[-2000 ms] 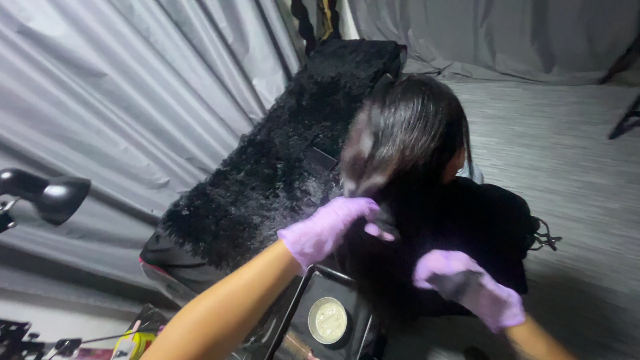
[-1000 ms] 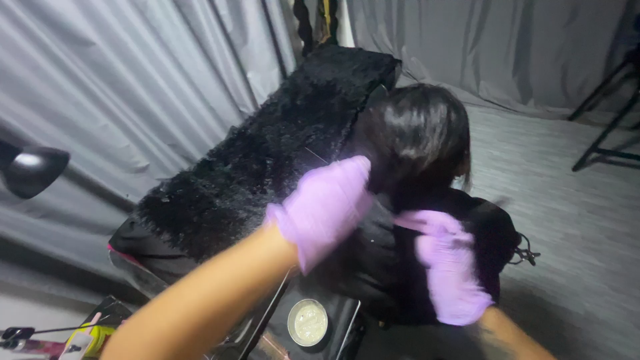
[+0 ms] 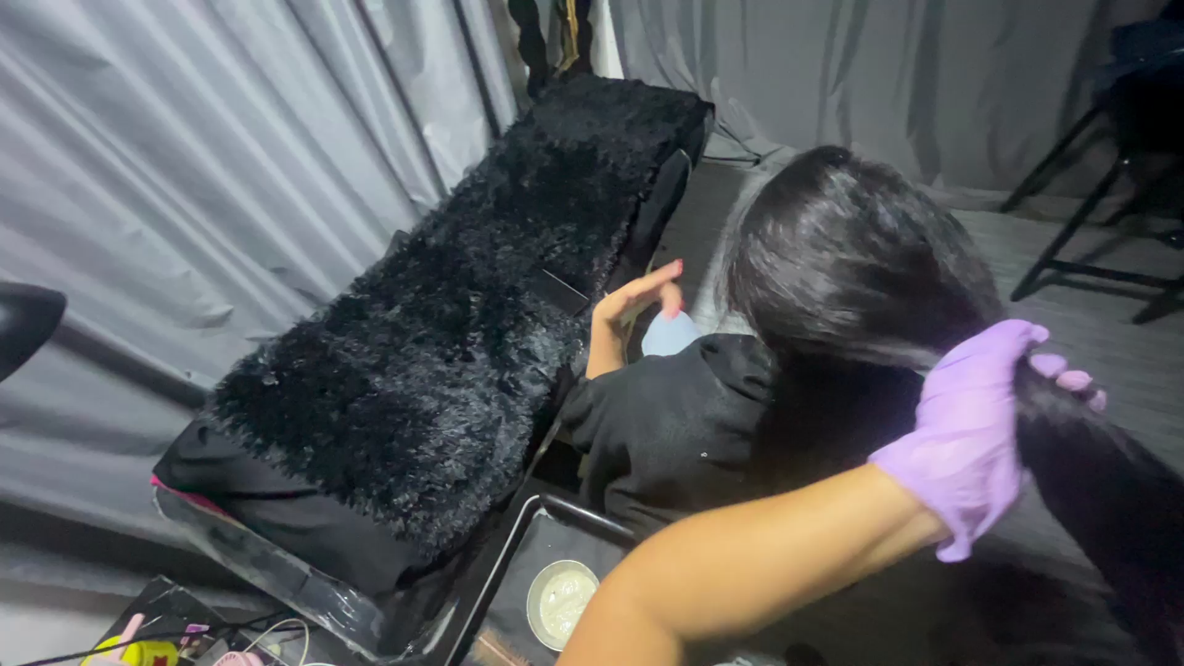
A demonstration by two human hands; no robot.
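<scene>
My left hand (image 3: 980,425), in a purple glove, is closed around a thick lock of long dark hair (image 3: 1101,481) at the right, just behind the seated person's head (image 3: 851,250). The lock hangs from the glove toward the lower right corner. My right hand is out of the frame. The person wears a black top (image 3: 675,425), and their raised bare hand (image 3: 638,301) shows red nails. A round bowl of pale cream (image 3: 561,603) sits in a black tray (image 3: 518,555) at the bottom, partly covered by my left forearm.
A bed with a black shaggy cover (image 3: 462,342) stands left of the person, with a dark flat object (image 3: 560,291) on it. A black lamp head (image 3: 28,324) juts in at the left edge. A cluttered black stand (image 3: 166,610) is at lower left, a dark stool (image 3: 1091,222) at upper right.
My left hand has moved right, past the person's head, and now grips a lock of hair there. My right hand has left the view. The person's raised hand has come into sight.
</scene>
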